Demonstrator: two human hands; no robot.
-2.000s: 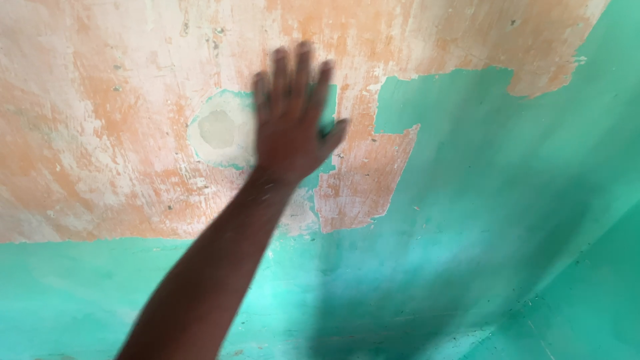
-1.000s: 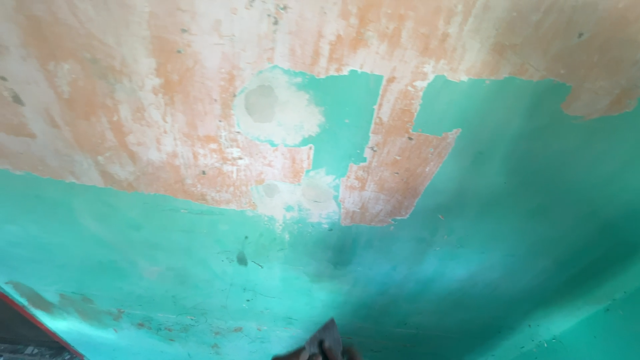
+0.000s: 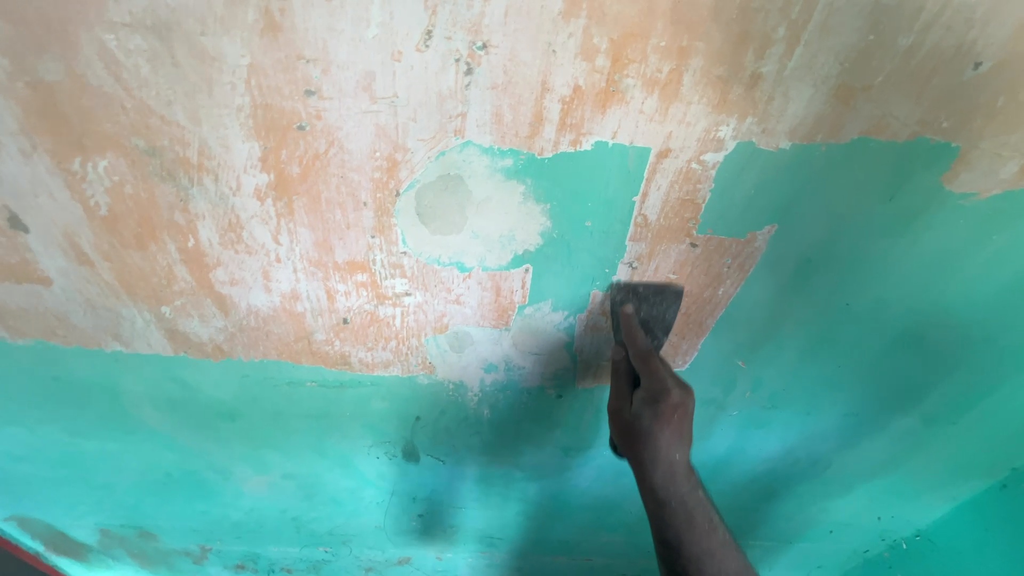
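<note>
My right hand (image 3: 652, 400) reaches up from the lower right, closed around a putty knife or scraper (image 3: 652, 312) with a wide dark blade. The forefinger lies extended along the blade. The blade's upper edge is at or close to the right border of a green paint patch (image 3: 592, 208), over bare orange-pink plaster (image 3: 704, 288); whether it touches cannot be told. The handle is mostly hidden in the hand. Left of the blade are a whitish filled spot (image 3: 516, 224) with a grey round centre (image 3: 442, 204) and a smaller whitish patch (image 3: 472, 344). My left hand is out of view.
Scraped plaster (image 3: 280, 200) with small pits spans the upper part of the surface. Green paint (image 3: 240, 448) covers the lower part and the right side, under soft shadows. A red edge (image 3: 28, 556) shows at the bottom left, and an angled corner line runs at the lower right.
My left hand, open over the patch two seconds ago, is gone from view. The scraper, at the bottom edge one second ago, has moved up to the plaster in my right hand.
</note>
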